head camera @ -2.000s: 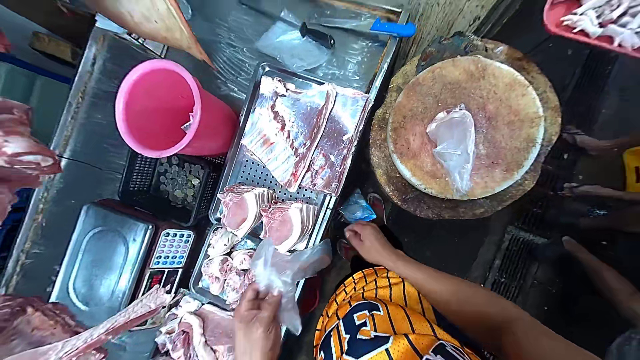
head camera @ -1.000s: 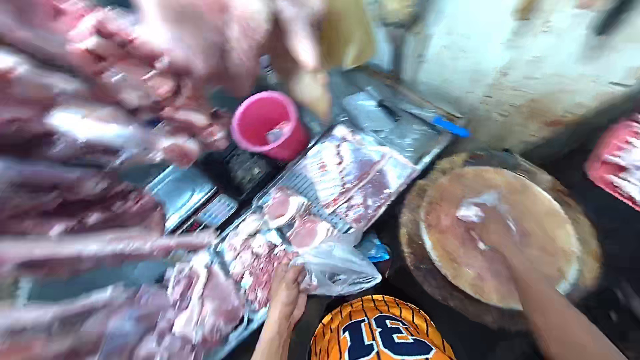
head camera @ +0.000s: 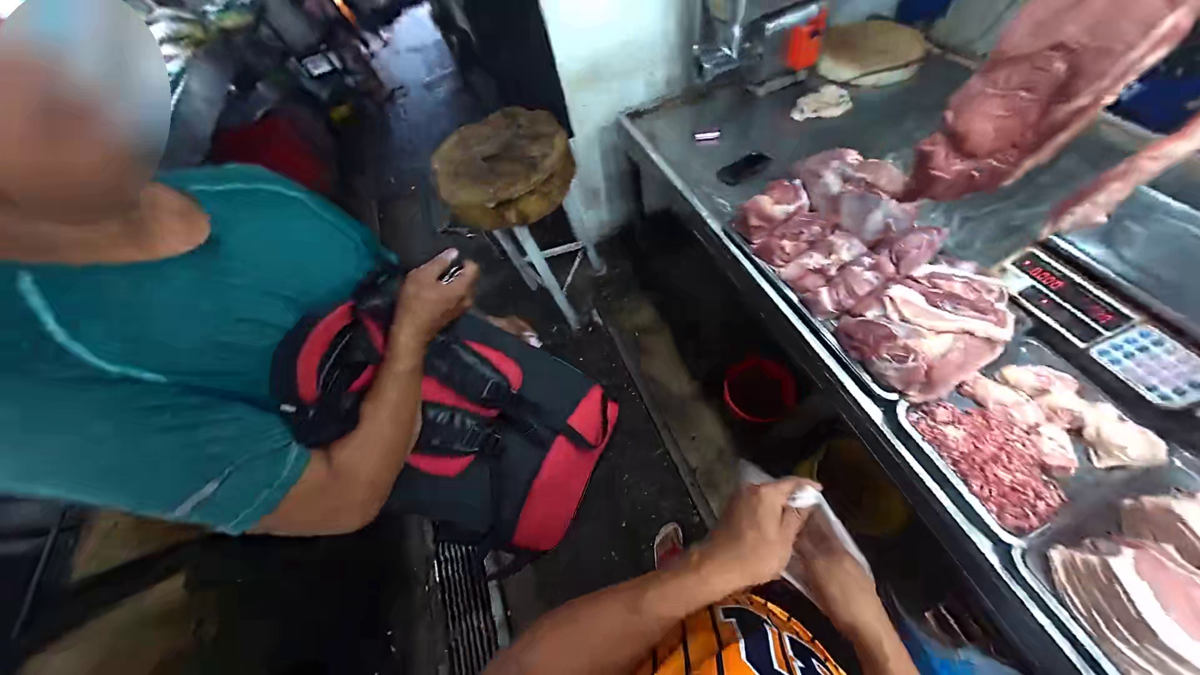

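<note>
A translucent plastic bag (head camera: 814, 548) is between my two hands, low in the view beside the metal counter. My left hand (head camera: 761, 527) pinches the bag's whitish upper edge with thumb and fingers. My right hand (head camera: 834, 572) is partly covered by the bag's film, so its fingers are hard to make out. To the right on the counter lie a tray of ground meat (head camera: 994, 464) with pale meat pieces, a heap of raw meat cuts (head camera: 872, 253), and sliced meat (head camera: 1116, 600). Both hands are apart from the meat.
A person in a teal shirt (head camera: 187, 347) stands at left with a black and red bag (head camera: 553, 469). Behind are a round wooden chopping block (head camera: 506, 169) on a metal stand and a red bucket (head camera: 759, 389). Meat (head camera: 1041, 103) hangs over the counter (head camera: 684, 187), near a digital scale (head camera: 1148, 364).
The view has swung strongly away from the large chopping block. My right hand was at that block one second ago and is now at the plastic bag with my left hand.
</note>
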